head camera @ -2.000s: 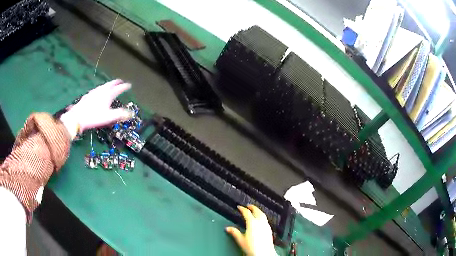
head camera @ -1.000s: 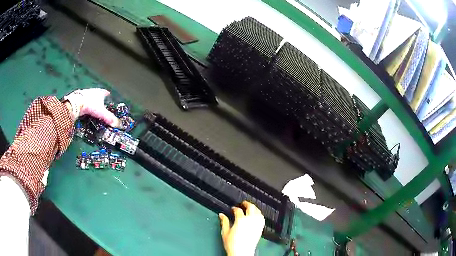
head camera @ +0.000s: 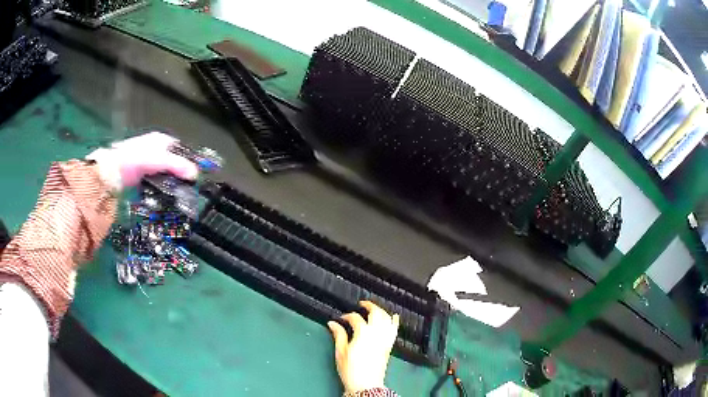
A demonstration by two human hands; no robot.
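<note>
Small circuit boards (head camera: pixel 155 244) with blue, red and silver parts lie heaped on the green bench at left. My left hand (head camera: pixel 147 160), gloved pink-white, is over the back of the heap, its fingers curled on boards that show blurred beside and below them. The long black slotted rack (head camera: pixel 287 260) lies from the heap towards the right. My right hand (head camera: pixel 365 341) grips the rack's front edge near its right end, fingertips over the ridges. The undersides of the held boards are hidden.
A second black rack (head camera: pixel 252 116) lies on the dark belt (head camera: pixel 349 186). Stacked black racks (head camera: pixel 435 132) stand behind. Torn white paper (head camera: pixel 470 291) lies behind the rack's right end. Orange-black cutters (head camera: pixel 449 380) lie at the front; a green post (head camera: pixel 613 287) crosses at right.
My left hand has closed on boards, and the heap is rearranged, with more boards gathered at its front. My right hand stays at the rack. The view has shifted slightly, showing the cutters more.
</note>
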